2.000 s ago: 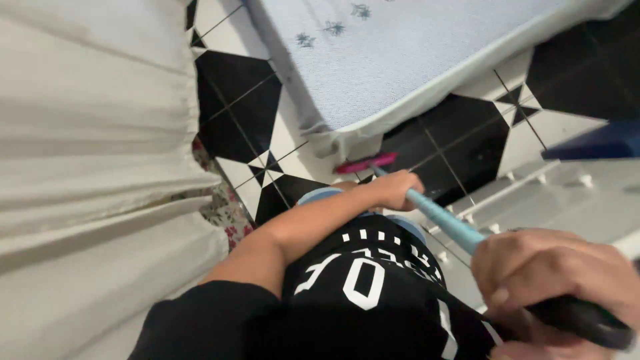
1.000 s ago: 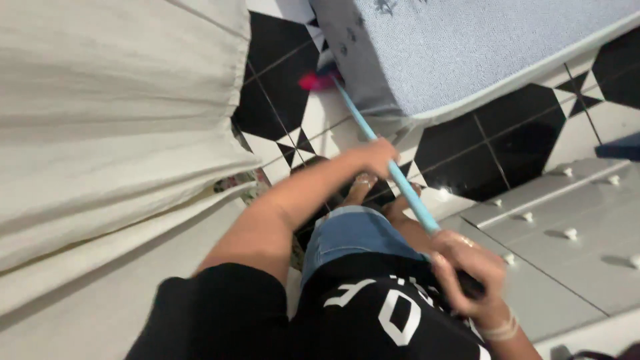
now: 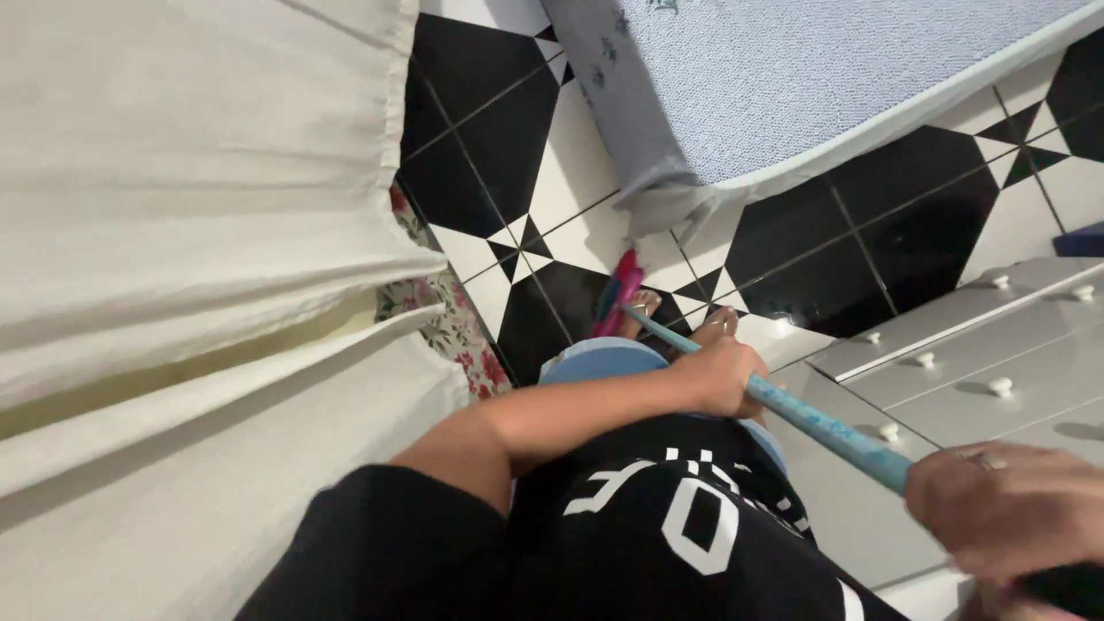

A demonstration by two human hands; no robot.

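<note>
A light blue broom handle (image 3: 832,434) runs slantwise from the lower right down to a pink and dark broom head (image 3: 618,293) by my bare feet. My left hand (image 3: 720,377) is closed around the handle's middle, its arm reaching across my black shirt. Near the handle's upper end, my right hand (image 3: 1000,509), with a ring on a finger, grips it; that hand is somewhat blurred. The broom head is blurred too, and its bristles are hard to make out. It lies over the black and white tiled floor (image 3: 918,226), beside my feet.
A mattress (image 3: 793,86) with a loose cover corner stands ahead. White curtain fabric (image 3: 198,216) hangs along the left, with floral cloth (image 3: 466,336) under its edge. To the right is a grey chest of drawers (image 3: 957,379) with white knobs, and a dark blue object (image 3: 1080,241) beyond it.
The broom head was beside the mattress's left side one second ago; now it is close to my feet. Both hands have stayed on the handle.
</note>
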